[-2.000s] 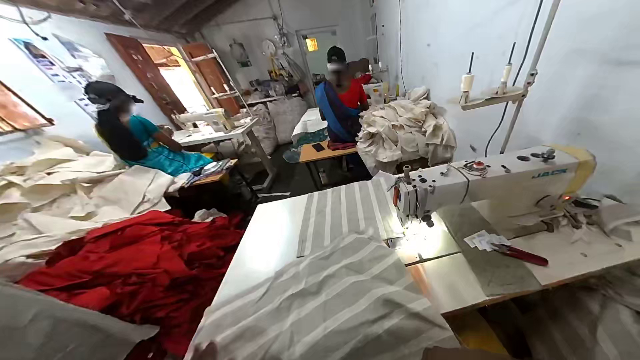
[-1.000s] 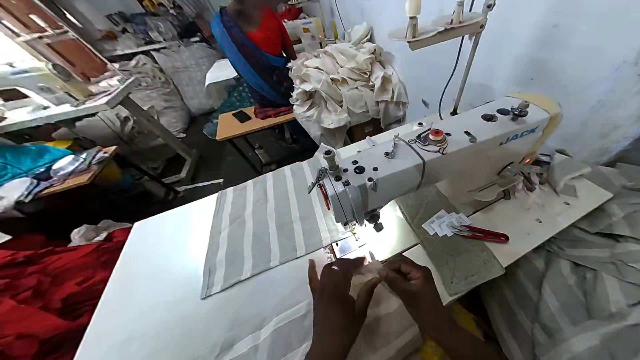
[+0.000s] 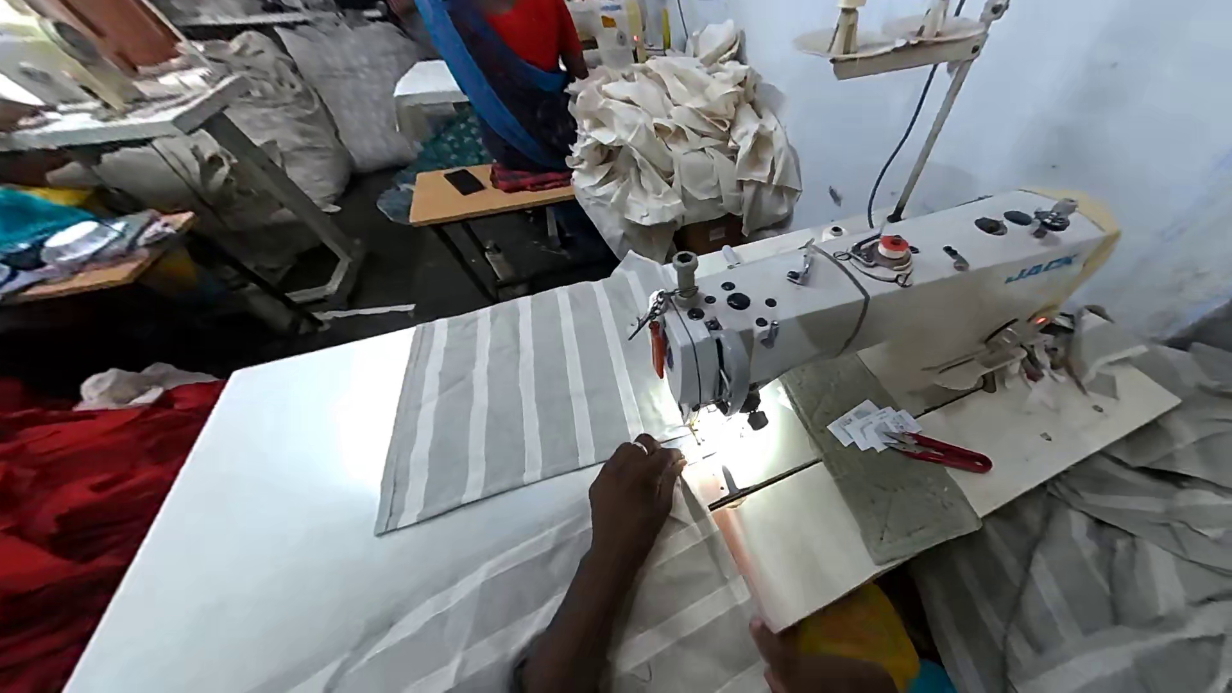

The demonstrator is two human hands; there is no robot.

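My left hand (image 3: pixel 635 496) grips the corner of a grey-and-white striped cloth (image 3: pixel 683 606) just in front of the needle area of the white Jack sewing machine (image 3: pixel 799 298). A second part of striped fabric (image 3: pixel 520 395) lies flat on the table left of the needle, its join with the nearer cloth not clear. At the bottom edge, my right hand (image 3: pixel 808 664) is near the side of the nearer cloth, partly cut off; its hold cannot be told. Red-handled thread snips (image 3: pixel 938 452) and small white labels (image 3: pixel 871 425) rest on the grey pad right of the needle.
Red fabric (image 3: pixel 87 510) is heaped left of the white table (image 3: pixel 260 462). More striped cloth (image 3: pixel 1126 539) hangs at the right. Behind stand a thread stand (image 3: pixel 924 125), a pile of cream cloth (image 3: pixel 683 144), a small wooden table (image 3: pixel 510 200) and a person (image 3: pixel 520 77).
My right hand has moved from beside my left hand near the needle down to the bottom edge. My left hand stays close to the needle. The view has swung down towards the machine since the earliest frame.
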